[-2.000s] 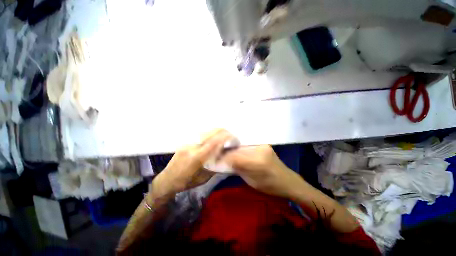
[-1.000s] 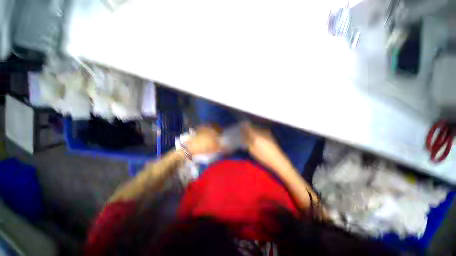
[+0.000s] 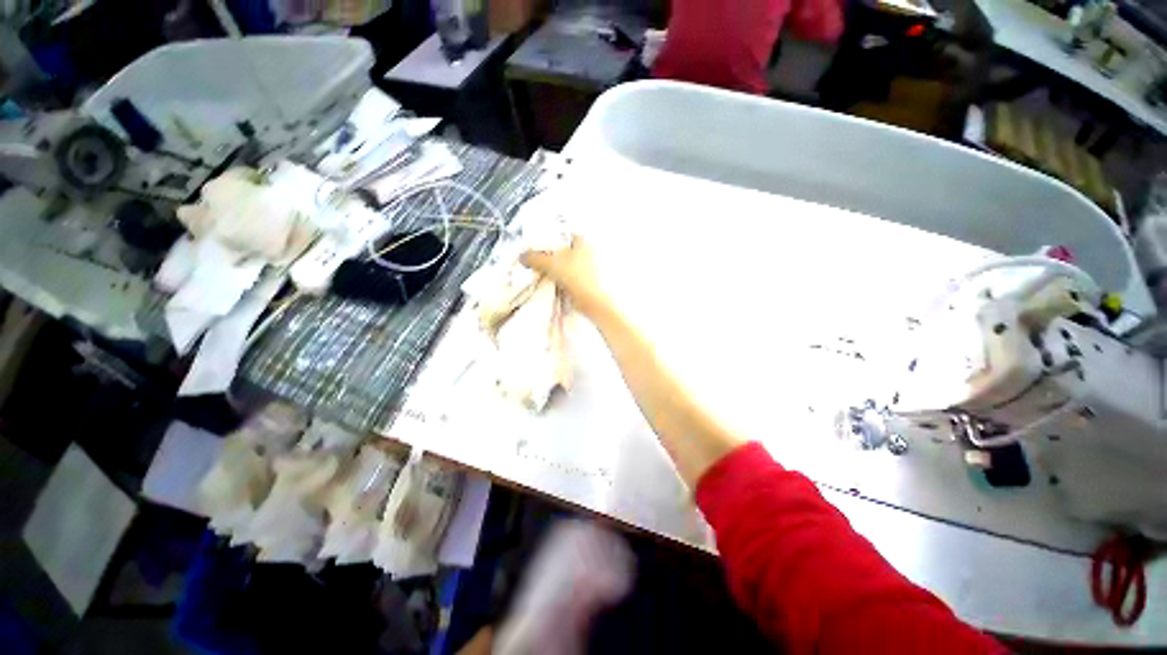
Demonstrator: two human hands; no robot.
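My right hand [image 3: 561, 271] reaches across the white machine table [image 3: 768, 307], its fingers on the upper end of a bundle of cream fabric pieces [image 3: 531, 352] at the table's left side. The fingers look closed on the cloth. My left hand [image 3: 582, 576] is low, in front of the table edge, strongly blurred and cut off by the bottom. A pale patch shows there; I cannot tell hand from fabric or how the fingers are set.
The sewing machine head [image 3: 1024, 346] is at right, with a dark phone-like object [image 3: 1001, 466] under it and red scissors [image 3: 1117, 580] near the front edge. Left are checked cloth [image 3: 339, 352], white cord [image 3: 448, 230] and fabric piles. Cream pieces [image 3: 307, 499] hang below. A person in red [image 3: 717, 39] is behind.
The view has swung up and left. My hands, together below the table edge before, are now apart: my right hand has moved out to the cream bundle, my left stays low.
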